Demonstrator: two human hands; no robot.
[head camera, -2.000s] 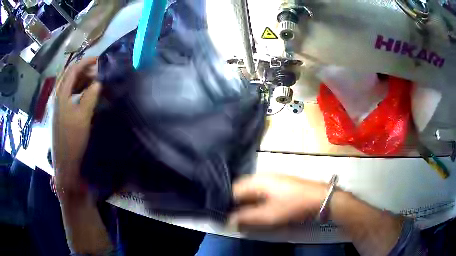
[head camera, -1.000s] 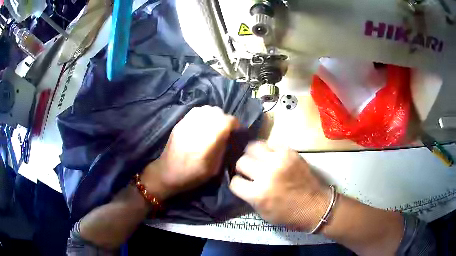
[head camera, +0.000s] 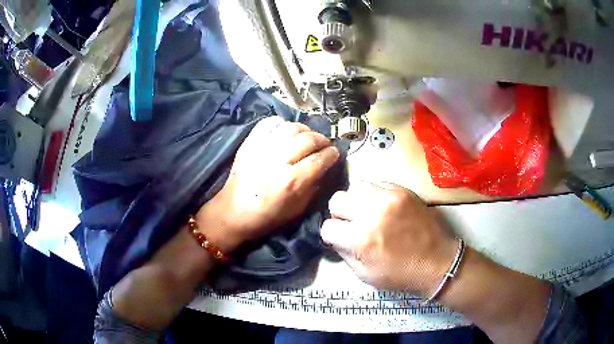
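The dark navy garment piece (head camera: 161, 141) lies bunched on the table left of the needle area, with its right edge under the sewing machine head (head camera: 431, 40). My left hand (head camera: 279, 178) is on the cloth, fingers curled and gripping it close to the presser foot area. My right hand (head camera: 387, 235) is just below and right of it, fingertips pinching the cloth's right edge. The needle and presser foot are hidden behind the thread tension knobs (head camera: 351, 126) and my left fingers. A dotted disc (head camera: 382, 138) shows beside them.
A red plastic bag (head camera: 481, 161) with white material lies under the machine arm. A light-blue bar (head camera: 144, 60) hangs over the cloth. A yellow-green tool (head camera: 596, 201) is at the right. A printed ruler (head camera: 323, 302) runs along the front edge. A red flat item (head camera: 52, 161) is at the left.
My left hand came from the cloth's far left side to beside the presser foot area. My right hand moved up from the front edge. The cloth was drawn in, and the view shifted slightly.
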